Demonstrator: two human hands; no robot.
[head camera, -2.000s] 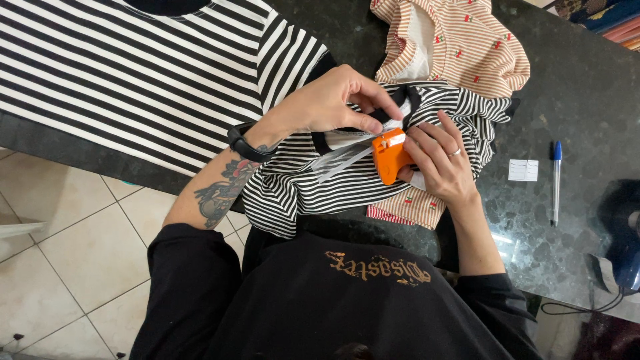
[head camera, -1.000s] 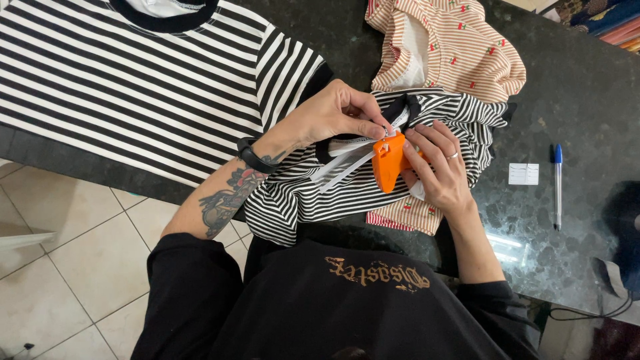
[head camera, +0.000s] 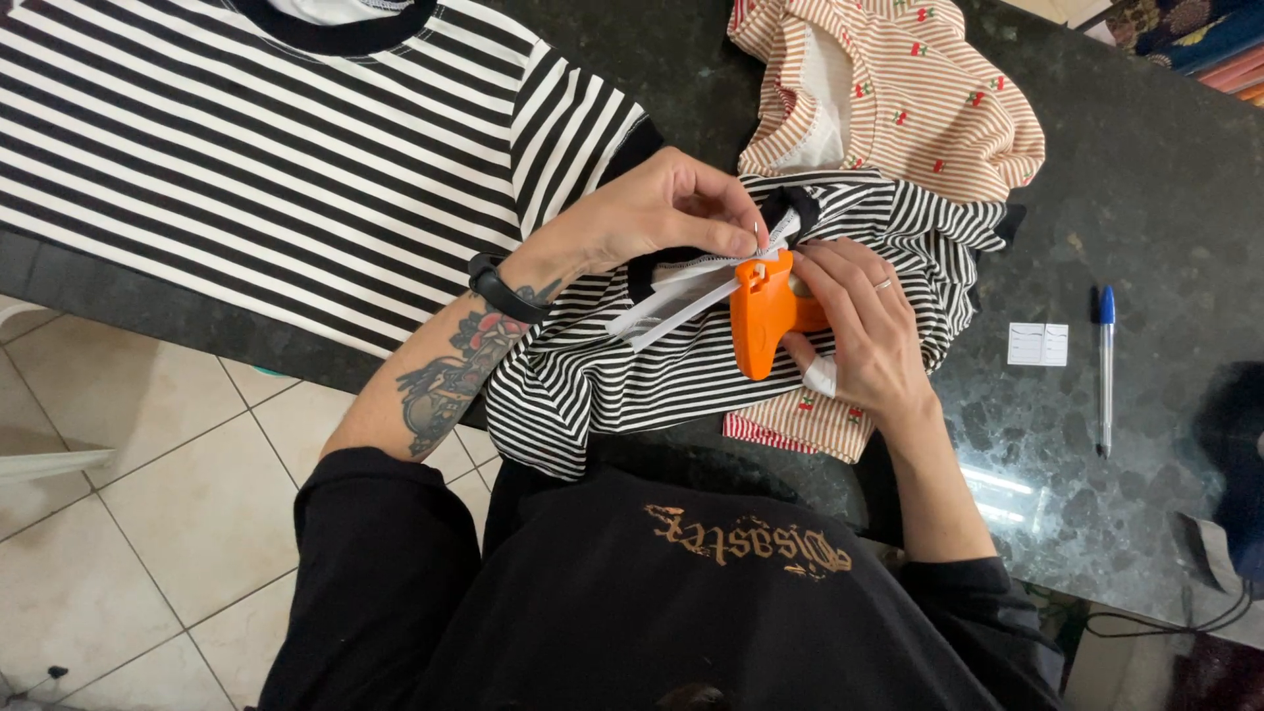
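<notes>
My right hand (head camera: 854, 316), with a ring and white tape on a finger, is shut on an orange tagging gun (head camera: 758, 321). Its thin needle points up, close to the fingertips of my left hand (head camera: 706, 212). Those fingertips pinch at the white neck label (head camera: 785, 229) of a black-and-white striped garment (head camera: 671, 390); exactly what lies between them is partly hidden. Pale translucent strips (head camera: 681, 314) extend leftward from beside the gun over the striped cloth. The garment lies bunched beneath both hands, its black neckband facing up.
A larger striped T-shirt (head camera: 296, 158) lies flat at left on the dark stone counter (head camera: 1076, 197). Cherry-print striped clothing (head camera: 918, 109) lies behind and partly under the small garment. To the right are a small white card (head camera: 1037, 344), a blue-capped pen (head camera: 1105, 375) and a dark cord (head camera: 1165, 630).
The orange gun has turned from a tilt to nearly upright. My left fingers, more spread two seconds ago, have closed together by the gun's needle end.
</notes>
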